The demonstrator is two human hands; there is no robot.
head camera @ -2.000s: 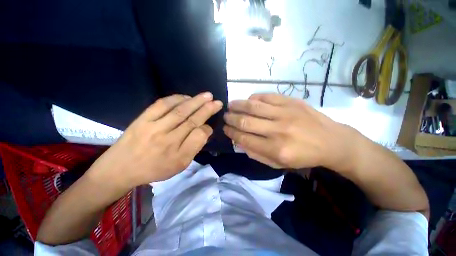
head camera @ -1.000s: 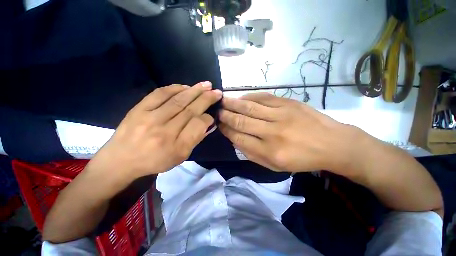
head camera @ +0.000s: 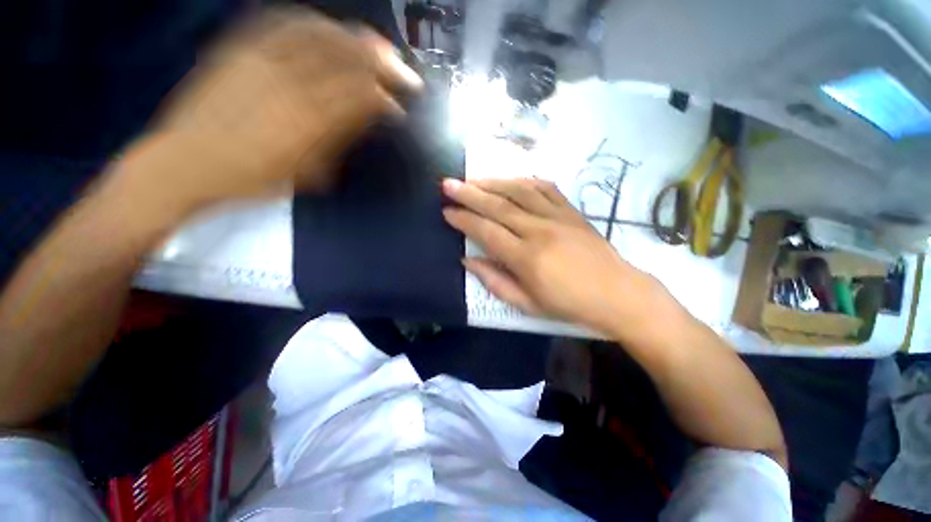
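A dark fabric panel (head camera: 378,240) lies on the white table, its straight right edge running up to the bright glare at the machine's needle area (head camera: 475,107). My left hand (head camera: 296,97) is motion-blurred over the upper part of the dark cloth, left of the needle area, fingers bent; whether it grips cloth cannot be told. My right hand (head camera: 541,240) is palm down, right of the panel. Its index and middle fingertips touch the cloth's right edge, and its thumb is apart below them. The presser foot is lost in the glare.
The machine head (head camera: 704,51) with a bluish panel (head camera: 880,102) spans the upper right. Yellow-handled scissors (head camera: 704,199), dark thread ends (head camera: 616,189) and a brown open box (head camera: 761,275) lie right of my right hand. A red crate (head camera: 168,474) is lower left. Another person's arm (head camera: 873,438) shows lower right.
My left hand has moved up and left, away from my right hand. My right hand stays at the cloth edge, its thumb now apart. The view has shifted, showing more machine head and the box.
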